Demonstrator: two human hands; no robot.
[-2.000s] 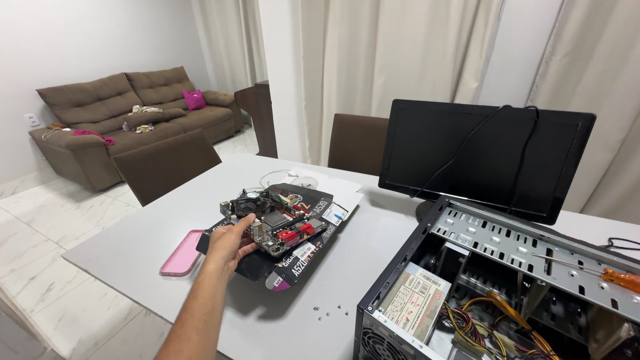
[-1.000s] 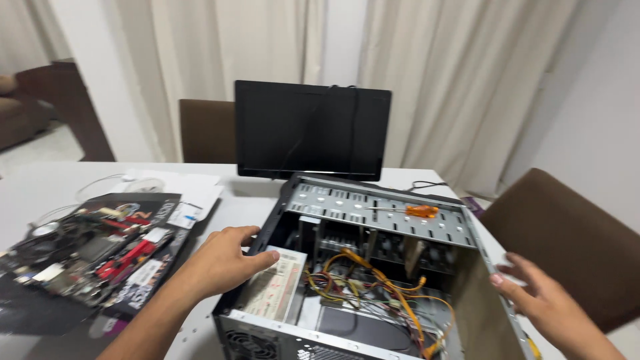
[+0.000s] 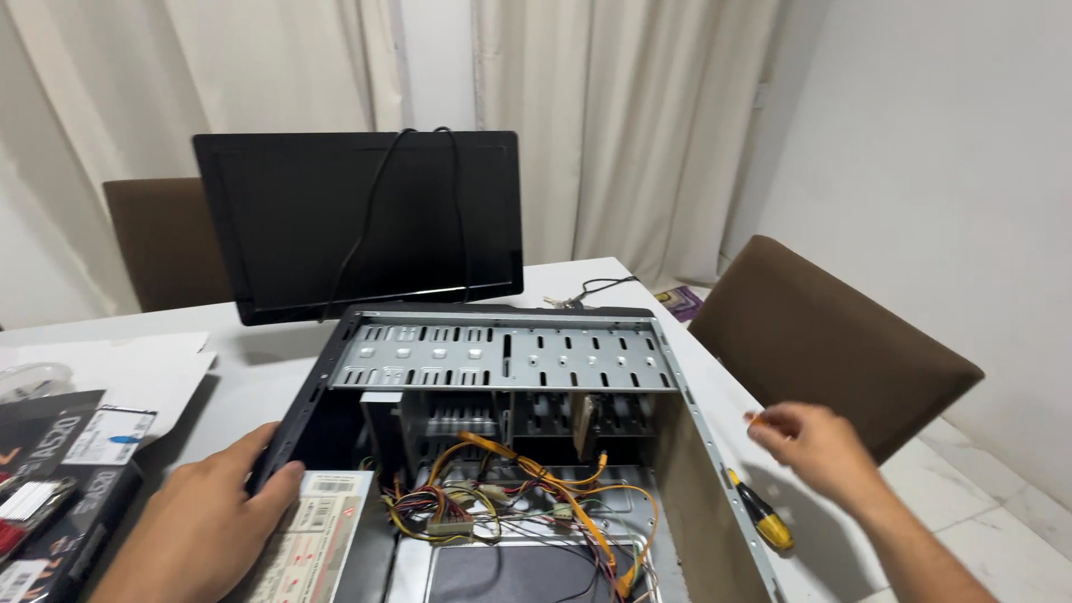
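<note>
An open black and grey metal computer case [image 3: 502, 314] stands on the white table. My left hand [image 3: 209, 511] rests on its left edge, thumb inside, beside the labelled power supply [image 3: 306, 536]. Orange and multicoloured cables [image 3: 519, 469] lie inside below the slotted drive cage [image 3: 578, 356]. To the right of the case, my right hand [image 3: 808, 444] has its fingers closed on an orange object [image 3: 755, 420], mostly hidden by them. A yellow and black screwdriver [image 3: 760, 512] lies between that hand and the case wall.
Behind the case stands a black monitor [image 3: 360, 218] with a cable over it. Motherboard boxes [image 3: 50, 444], part of a circuit board [image 3: 29, 511] and white paper [image 3: 172, 368] are at left. Keys [image 3: 563, 301] lie at the back; a brown chair [image 3: 821, 343] stands right.
My left hand has moved from the boards to the case edge. The orange-handled tool seen earlier on the drive cage is gone from there. My right hand is now beside the case with an orange object.
</note>
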